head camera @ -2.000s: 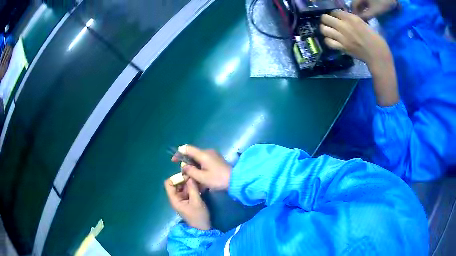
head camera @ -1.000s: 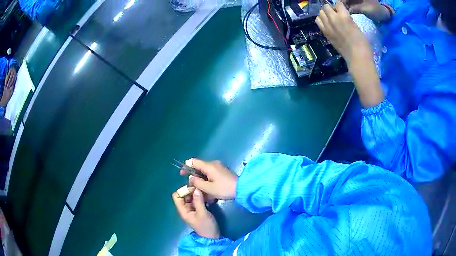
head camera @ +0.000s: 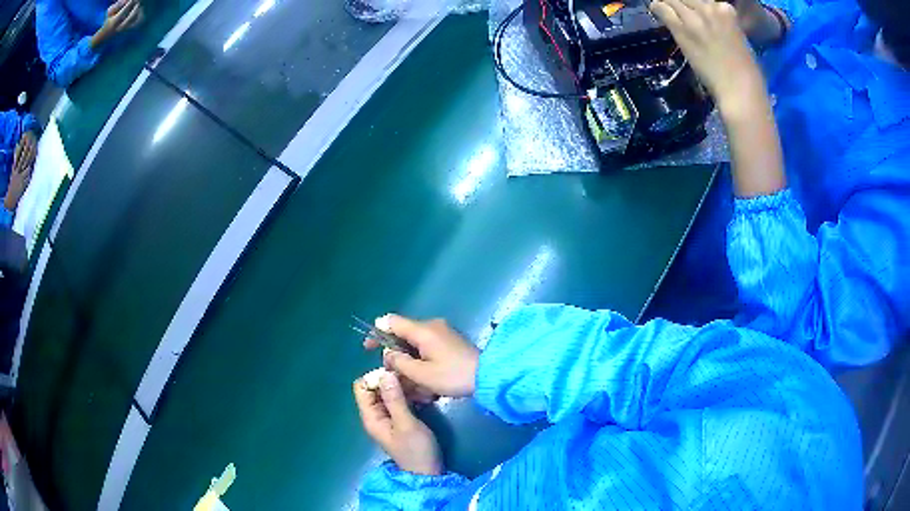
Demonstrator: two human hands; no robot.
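Observation:
My right hand [head camera: 434, 356] is shut on dark metal tweezers [head camera: 396, 342], whose thin tips point away to the upper left. Pale finger cots cover some fingertips. My left hand [head camera: 399, 419] is just below it, thumb and fingers drawn together, with a pale cot at the fingertips. Whether it holds a small part is too small to tell. Both hands are close together above the glossy green bench [head camera: 299, 319].
At the upper right, another person's hand [head camera: 713, 50] is over a black open electronic unit [head camera: 654, 115] on bubble wrap [head camera: 539, 130]. A pale-edged curved conveyor [head camera: 130, 230] runs at left. Other people's hands show at upper left. Yellowish tape [head camera: 220, 487] is at the bottom.
The view has shifted, so the bench scene sits slightly lower and to the right. My hands stay together, tweezers still held. More of a person shows at the upper left.

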